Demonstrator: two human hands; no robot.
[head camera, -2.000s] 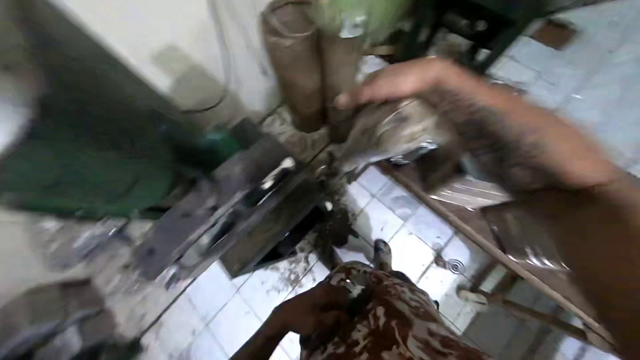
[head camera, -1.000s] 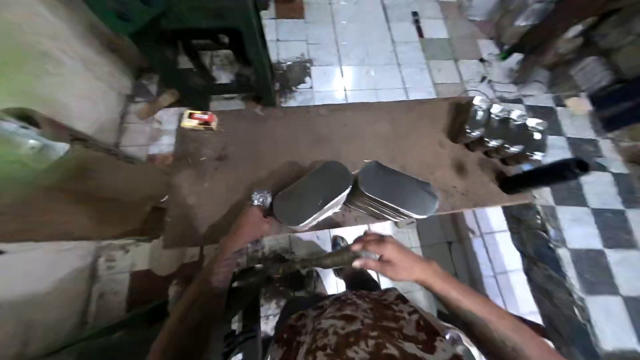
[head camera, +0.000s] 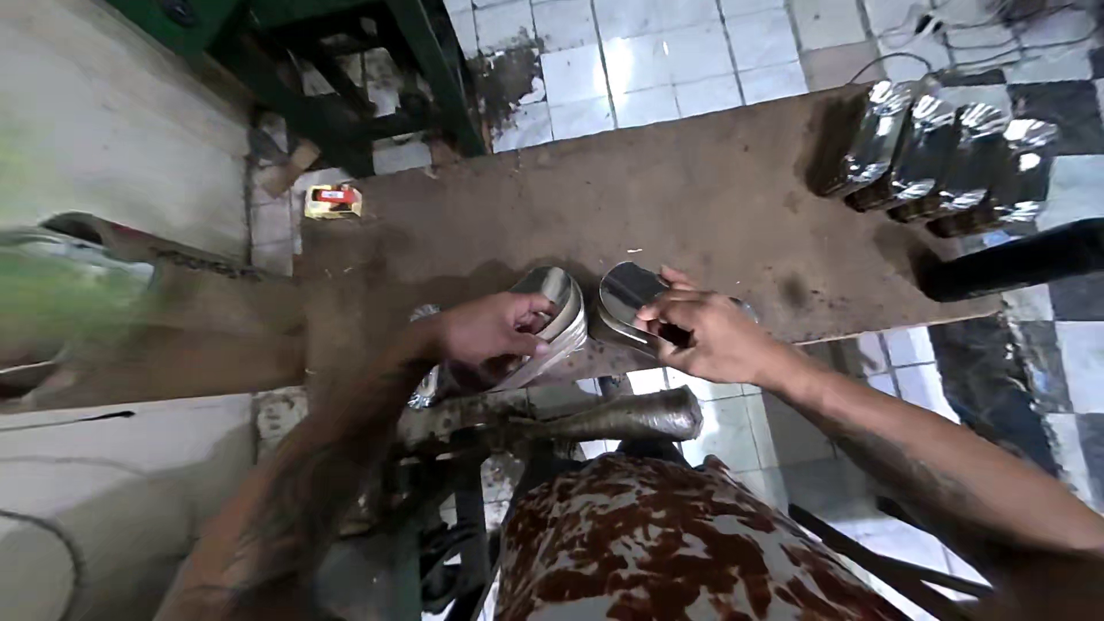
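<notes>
Two stacks of oval sheet-metal plates lie side by side near the front edge of a brown bench (head camera: 535, 207). Over the left stack (head camera: 565, 332) is my left hand (head camera: 496, 328), fingers curled at its top plate; whether it grips one is unclear. My right hand (head camera: 703, 332) has fingers and thumb at the right stack (head camera: 630, 293), pinching the upper plate near its edge. In front of the bench a metal stake with a rounded end (head camera: 655, 416) points right, below both hands. Some shiny metal shows under my left wrist.
Several shiny formed metal pieces (head camera: 953, 159) stand in a row at the back right. A black cylinder (head camera: 1018, 263) juts over the bench's right end. A small yellow and red box (head camera: 333, 201) sits at the back left corner. Behind it stands a green metal frame (head camera: 431, 78).
Both hands have come onto the two plate stacks; a second ago my right hand was at the stake and my left beside the left stack. The view has swung to the bench since two seconds ago.
</notes>
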